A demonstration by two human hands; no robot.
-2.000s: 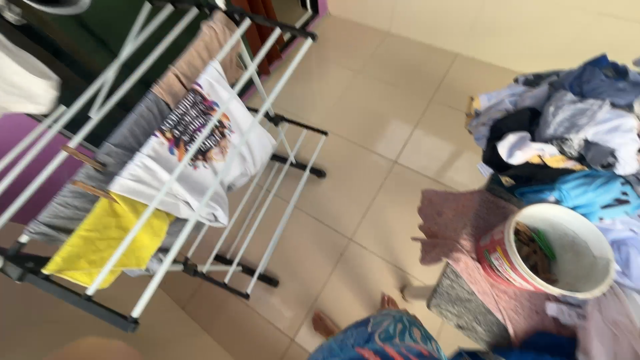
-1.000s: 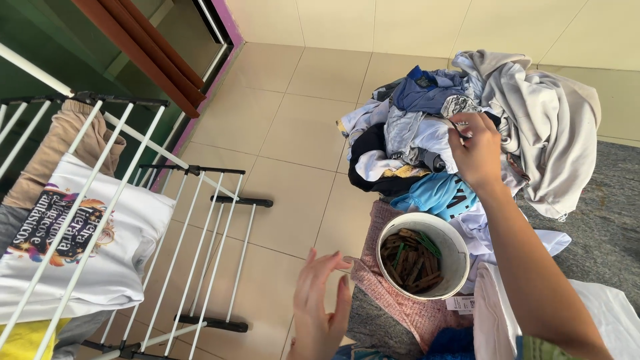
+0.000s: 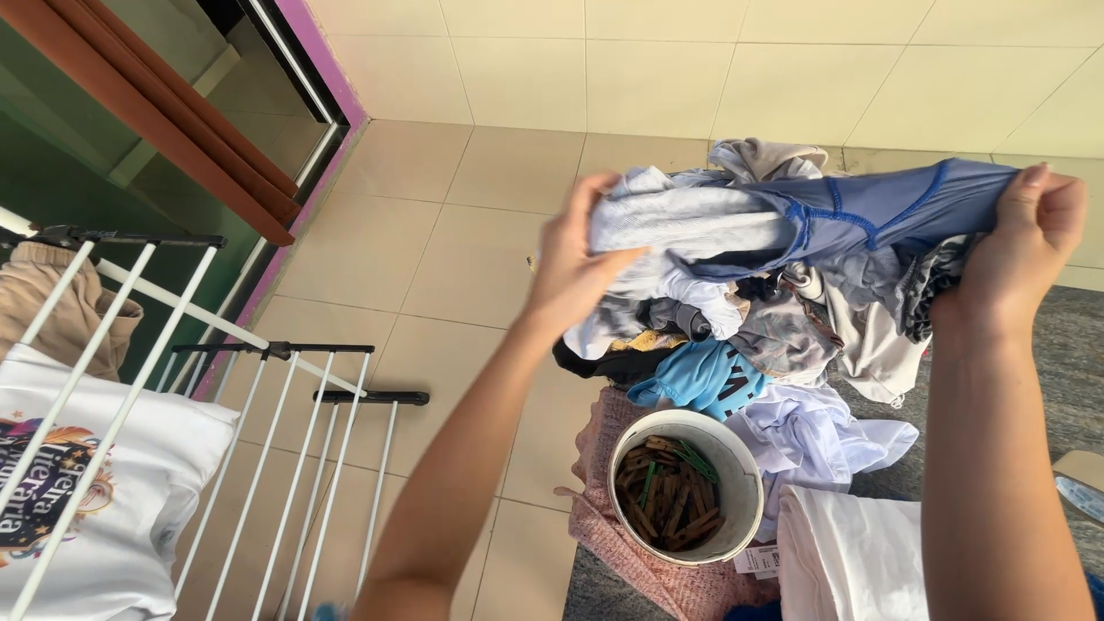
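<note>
My left hand (image 3: 582, 250) grips a light grey ribbed cloth (image 3: 690, 222) at the left end of a stretch of garments held up over the laundry pile. My right hand (image 3: 1022, 246) is closed on the right end, a blue garment with darker blue seams (image 3: 888, 207); a dark patterned cloth (image 3: 940, 276) hangs at that hand. Whether the grey and blue parts are one piece, I cannot tell. Beneath lie a light blue printed garment (image 3: 703, 379) and pale lilac cloth (image 3: 819, 440). Nearer stands a white bucket (image 3: 746, 440) of wooden and green clothespins (image 3: 668, 492).
At the left stands a white drying rack (image 3: 250, 483) with a printed white shirt (image 3: 172, 457) and beige cloth (image 3: 78, 302) on it. A pink knitted cloth (image 3: 604, 517) and folded white cloth (image 3: 849, 552) lie beside the bucket. A tiled wall (image 3: 655, 69) rises behind.
Both hands now hold garments up over the pile. A second ago my left hand was low beside the bucket with nothing in it, and my right hand was at the pile.
</note>
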